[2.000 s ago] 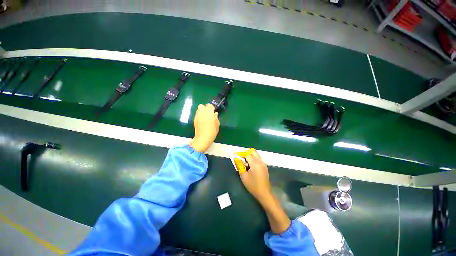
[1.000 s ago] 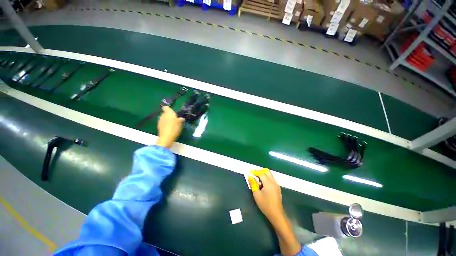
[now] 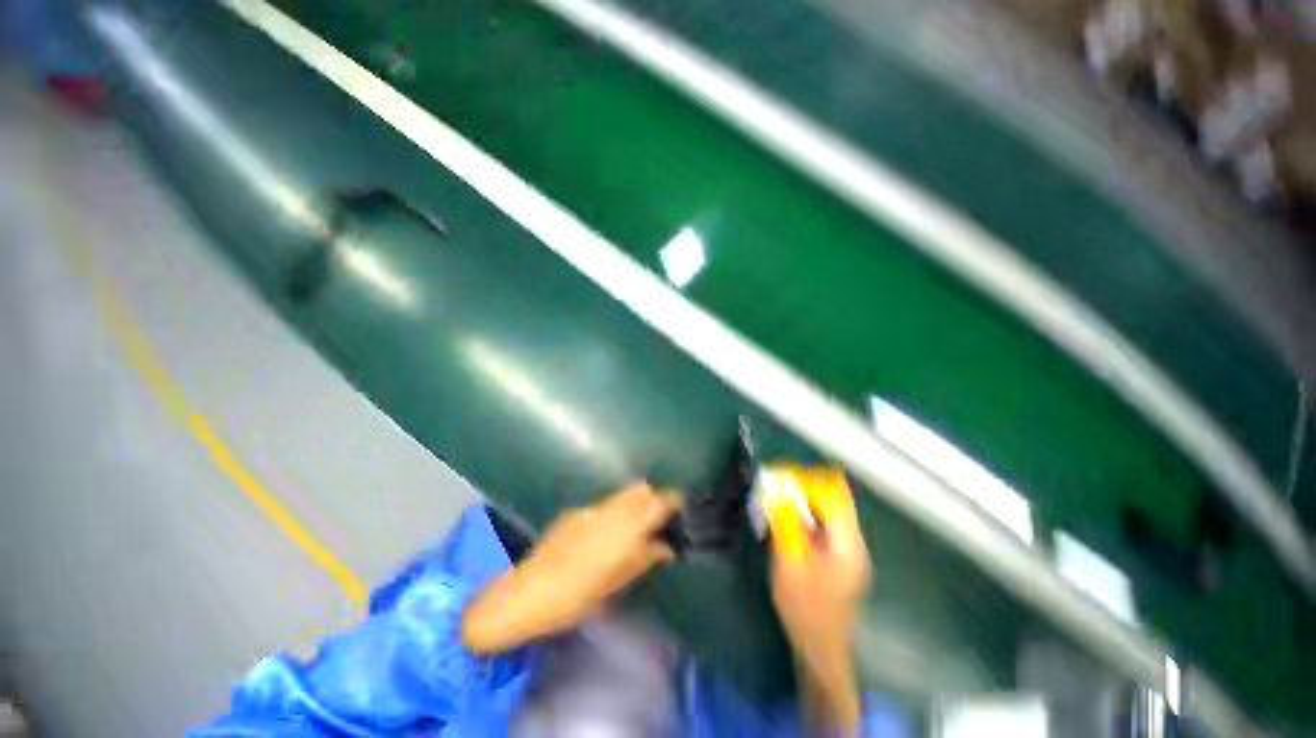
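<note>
My left hand (image 3: pixel 577 565) is closed on a dark blurred bunch of black watches (image 3: pixel 710 522) above the near bench. A dark strap end points up from the bunch towards my right hand. My right hand (image 3: pixel 820 555), with yellow-orange coverings on its fingertips, pinches a small white wipe (image 3: pixel 765 502) close beside the bunch. Blur hides whether the wipe touches a watch.
A bent black strap (image 3: pixel 378 206) lies on the dark-green bench (image 3: pixel 476 274) at upper left. The green belt (image 3: pixel 808 274) runs diagonally between white rails (image 3: pixel 606 267). A dark blurred bunch (image 3: pixel 1176 534) lies on the belt at right. Blurred cartons stand at upper right.
The view has swung and tilted. My left hand has left the belt and come back over the bench with a black bunch, close to my right hand, which still pinches the wipe.
</note>
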